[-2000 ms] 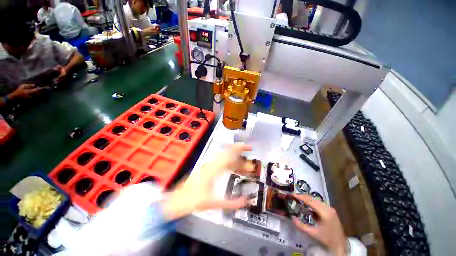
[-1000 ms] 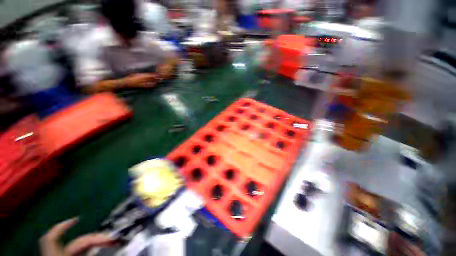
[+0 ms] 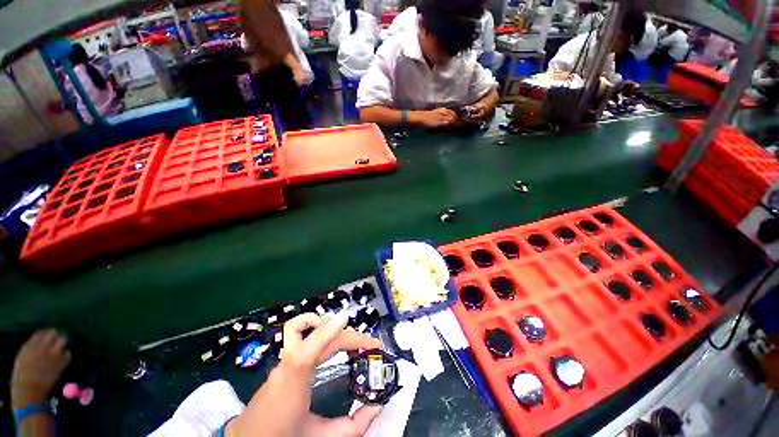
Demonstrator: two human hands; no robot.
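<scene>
My left hand (image 3: 295,384) comes in from the bottom and grips a round black watch case assembly (image 3: 374,378) between thumb and fingers. Its open face shows circuitry and a pale rectangular part. A white paper sheet (image 3: 400,413) lies partly behind the unit. Unfinished black units (image 3: 329,305) lie in a cluster left of the blue parts bin (image 3: 395,312), partly hidden by my hand. Thin metal tweezers (image 3: 454,357) lie beside the red compartment tray (image 3: 559,300), whose pockets hold black and shiny discs. My right hand is not in view.
Another person's hand (image 3: 38,371) with a blue wristband is at far left, near small pink pieces (image 3: 79,393). Stacked red trays (image 3: 213,175) stand across the green belt (image 3: 342,209). A person in white (image 3: 418,81) works opposite. More red trays (image 3: 726,166) stand at upper right.
The view has swung left, away from the orange-brown fixture where both hands were. My left hand now holds a round unit; my right hand has left the picture.
</scene>
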